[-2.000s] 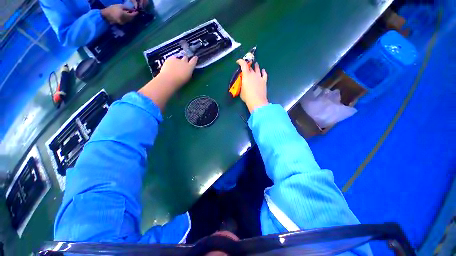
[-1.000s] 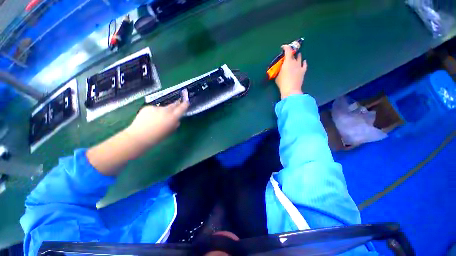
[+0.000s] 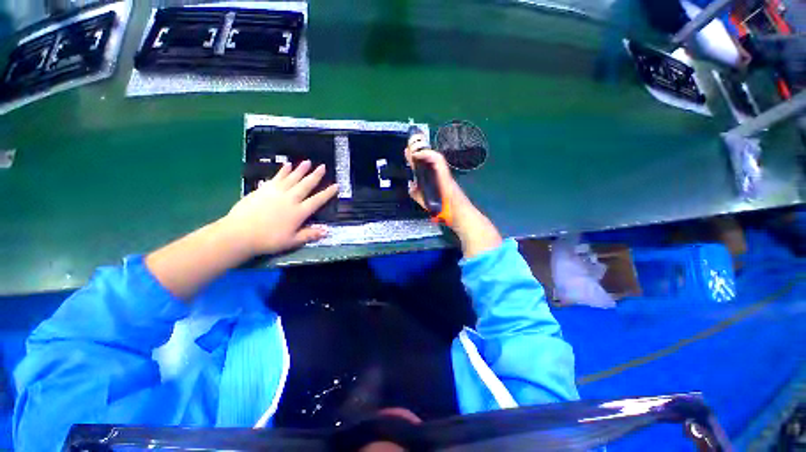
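A black plastic housing [image 3: 305, 144] lies on a silvery-white sheet [image 3: 380, 233] right in front of me. A pale centre strip [image 3: 343, 166] crosses its middle, and a white bracket [image 3: 383, 173] shows right of the strip. My left hand [image 3: 280, 210] rests flat with spread fingers on the left half of the housing and its near edge. My right hand [image 3: 436, 181] is closed around the orange and black electric screwdriver [image 3: 428, 184] at the housing's right end, with the nose pointing away from me. The round screw dish [image 3: 461, 146] lies just right of the housing.
Two more housings on sheets lie at the back left [image 3: 221, 40] and far left [image 3: 58, 51]. Another housing [image 3: 669, 73] lies far right near a plastic bag [image 3: 747, 168]. The green bench's near edge [image 3: 619, 222] runs in front of me, with a box [image 3: 622, 272] below it.
The view has turned and the housing now lies squarely in front of me. My right hand has brought the screwdriver to its right end. My left hand now lies flat on the housing.
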